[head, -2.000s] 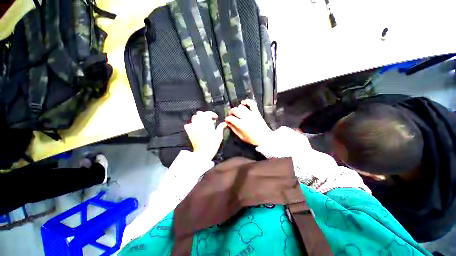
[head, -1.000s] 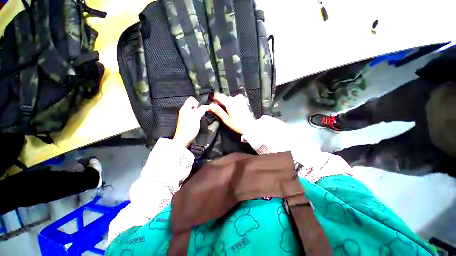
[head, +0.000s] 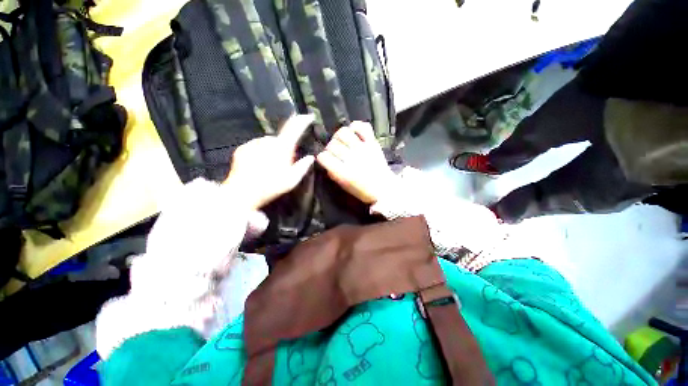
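A dark camouflage backpack [head: 211,98] lies back side up across the table edge, nearest the apron, with its two shoulder straps [head: 308,64] pointing away. My left hand [head: 273,162] is at the lower strap area, thumb and fingers around dark strap material. My right hand [head: 353,160] is just to its right, fingers bent and pinching at the lower end of the straps. The exact part between the fingers is hidden and blurred by glare.
Another camouflage backpack [head: 56,113] lies on the table [head: 136,162] at the left. A person's legs [head: 547,143] stand at the right, near a camouflage item on the floor. Part of a blue stool [head: 83,369] shows at lower left. Small dark items lie at the far table.
The view has shifted, so the backpack sits further left and up. My left hand has turned and its fingers have spread more. The person at the right has changed from crouching to standing.
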